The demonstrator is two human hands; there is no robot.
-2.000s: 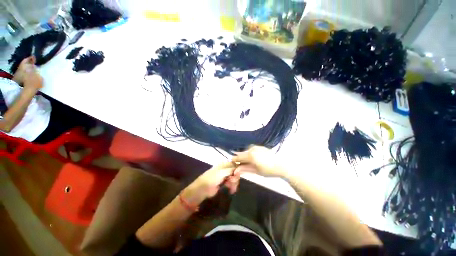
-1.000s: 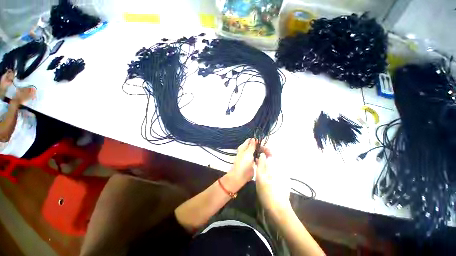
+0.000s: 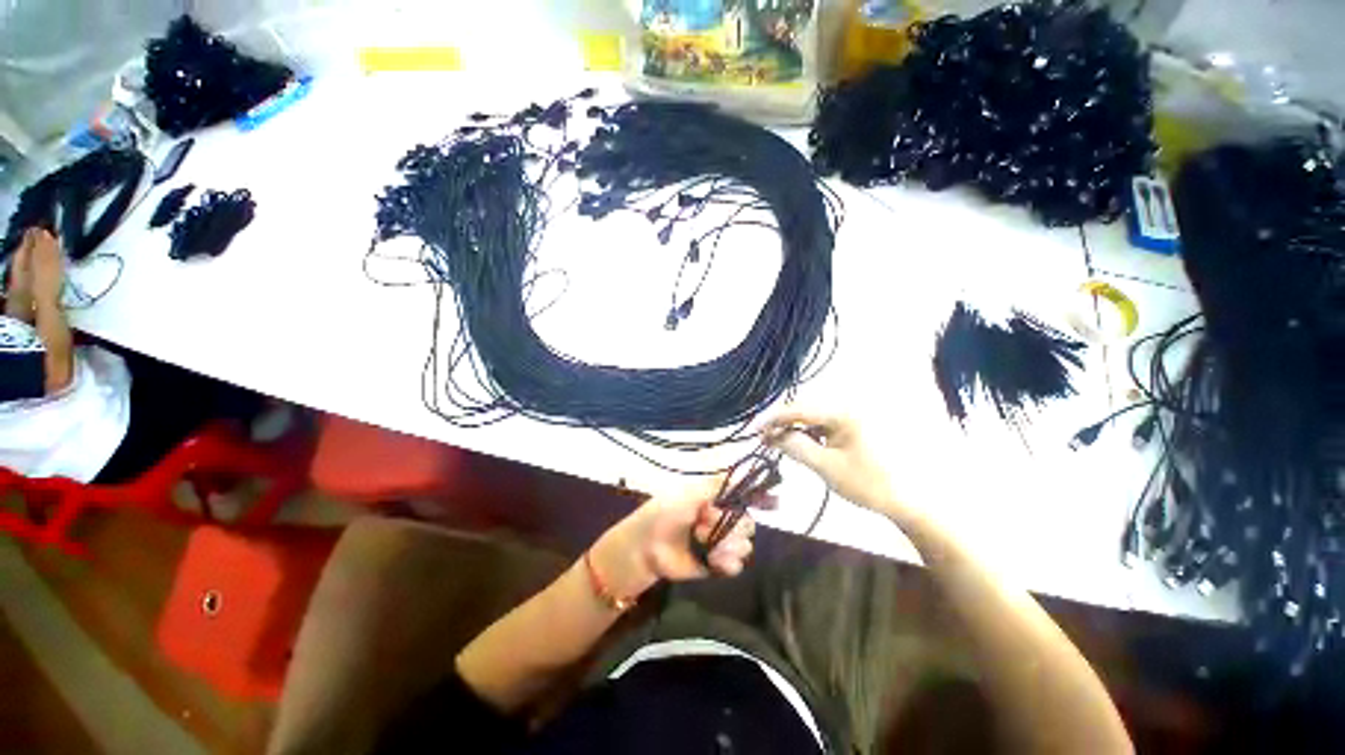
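Observation:
My left hand [image 3: 682,534] is closed on a small black cable coil [image 3: 742,499] just off the table's front edge. My right hand [image 3: 820,447] is to its upper right, with thumb and fingertips pinched on a part of the same thin black cable. A loose loop of cable hangs between and below the hands. The large open ring of loose cables [image 3: 649,395] lies on the table just beyond the hands, its connectors gathered at the upper left.
Twist ties [image 3: 1006,363] lie right of centre, near a yellow tape roll [image 3: 1111,308]. A tangled black heap [image 3: 1018,111] and a printed bag [image 3: 726,56] stand at the back. More cables [image 3: 1276,398] lie far right. Another person's hands [image 3: 40,273] and red stools [image 3: 221,608] are left.
My hands were close together over the coil; now my right hand has moved off to the upper right with cable between them. The coil is lower and looks looser.

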